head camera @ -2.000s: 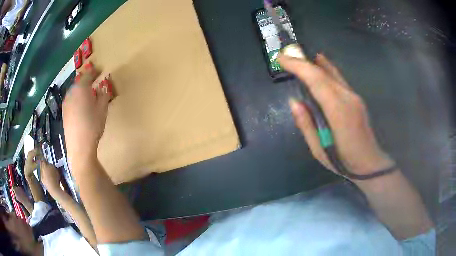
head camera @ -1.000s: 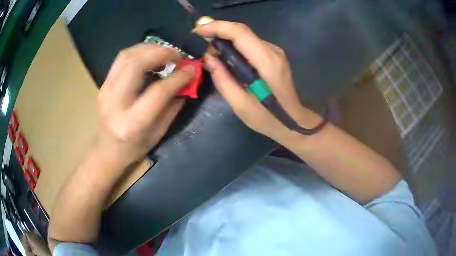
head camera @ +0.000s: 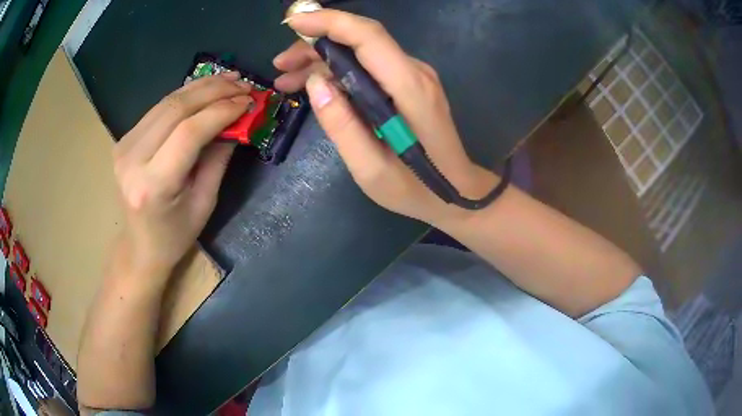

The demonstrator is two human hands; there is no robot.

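A black device housing (head camera: pixel 284 135) with a green circuit board (head camera: pixel 266 130) in it lies on the dark bench. My left hand (head camera: pixel 175 150) is over its left part and holds a red component (head camera: pixel 246 122) between thumb and fingers at the board. My fingers hide part of both. My right hand (head camera: pixel 382 106) holds a soldering iron (head camera: pixel 358 87) with a black handle, green band and pale collar, pointing up and left. Its tip is cut off by the top edge.
A tan cardboard sheet (head camera: pixel 61 175) lies at the left, with rows of red components (head camera: pixel 19 257) along its far left edge. The dark bench top (head camera: pixel 325 236) ends in front of me. A brown carton with a white grid (head camera: pixel 647 110) stands at the right. A green conveyor (head camera: pixel 15 49) shows upper left.
The red component has moved from near my right fingertips to low against the board. More of the housing shows. The iron has moved slightly up and left in view.
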